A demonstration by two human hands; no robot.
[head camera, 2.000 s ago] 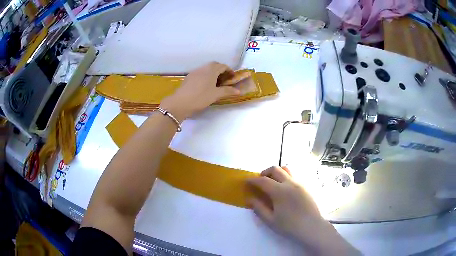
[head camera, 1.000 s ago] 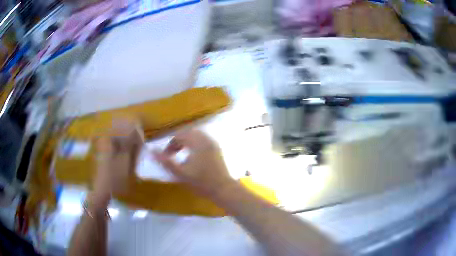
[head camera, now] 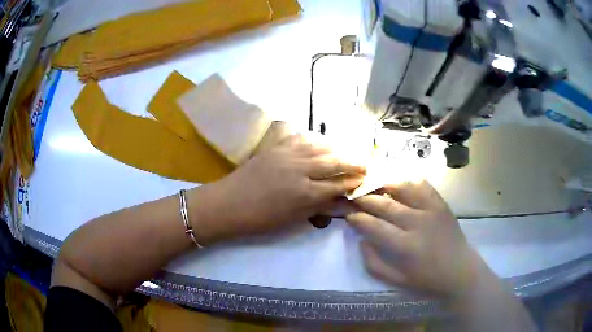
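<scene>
A curved mustard strip (head camera: pixel 139 139) lies on the table, its right end running under my left hand. Another strip lies over it with its pale side (head camera: pixel 224 117) up and a mustard end beside it. My left hand (head camera: pixel 295 178) lies flat over the strips, fingertips at their right end. My right hand (head camera: pixel 412 230) pinches a small pale corner (head camera: pixel 367 187) there, close to my left fingertips. Both hands are just in front of the presser foot area (head camera: pixel 406 120). The ends between my fingers are mostly hidden and overlit.
The stack of mustard pieces (head camera: pixel 175 32) lies at the back left. The machine head (head camera: pixel 415 45) stands at the right over its bed (head camera: pixel 513 168). Mustard strips (head camera: pixel 23 123) hang at the left edge. A ruler-marked edge (head camera: pixel 259 303) runs along the front, with mustard fabric below it.
The view has moved closer to the machine. Both hands have come together at the strip ends near the needle. A pale-side-up strip now lies over the mustard one; my left hand has left the stack.
</scene>
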